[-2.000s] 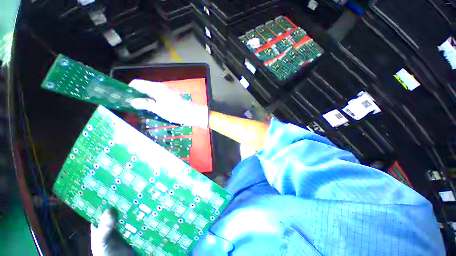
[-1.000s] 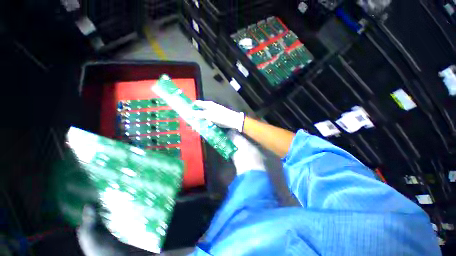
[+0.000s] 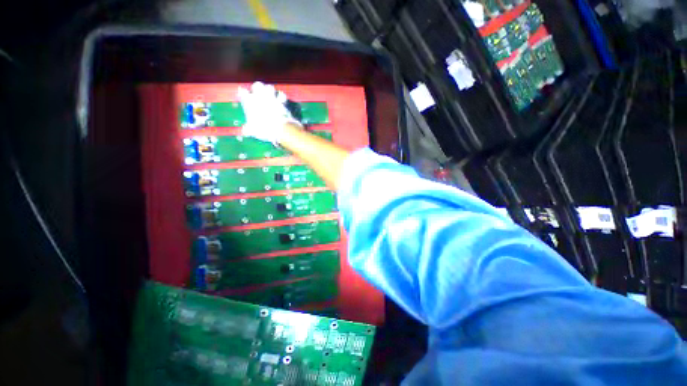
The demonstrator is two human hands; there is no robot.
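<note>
My right hand (image 3: 265, 113), in a white glove, is at the top row of the tote. Its fingers are on the middle of a green circuit board strip (image 3: 314, 113) and cover part of it. The strip lies level on the red sheet (image 3: 162, 188), its blue-and-metal end to the left. Several like strips (image 3: 252, 182) lie in parallel rows below it in the black tote (image 3: 105, 188), with red between them. A green PCB panel (image 3: 316, 347) is raised over the tote's near edge, cut off by the picture's bottom. My left hand is not in view.
Stacked black totes with white labels (image 3: 597, 219) stand along the right. A filled tote of green boards with red strips (image 3: 527, 56) is at the upper right. Grey floor with a yellow line (image 3: 261, 13) shows behind the tote. The left side is dark.
My right hand has brought the strip from above the tote down to its top row. The view has come closer to the tote. The panel now shows lower, and my left hand has left the picture.
</note>
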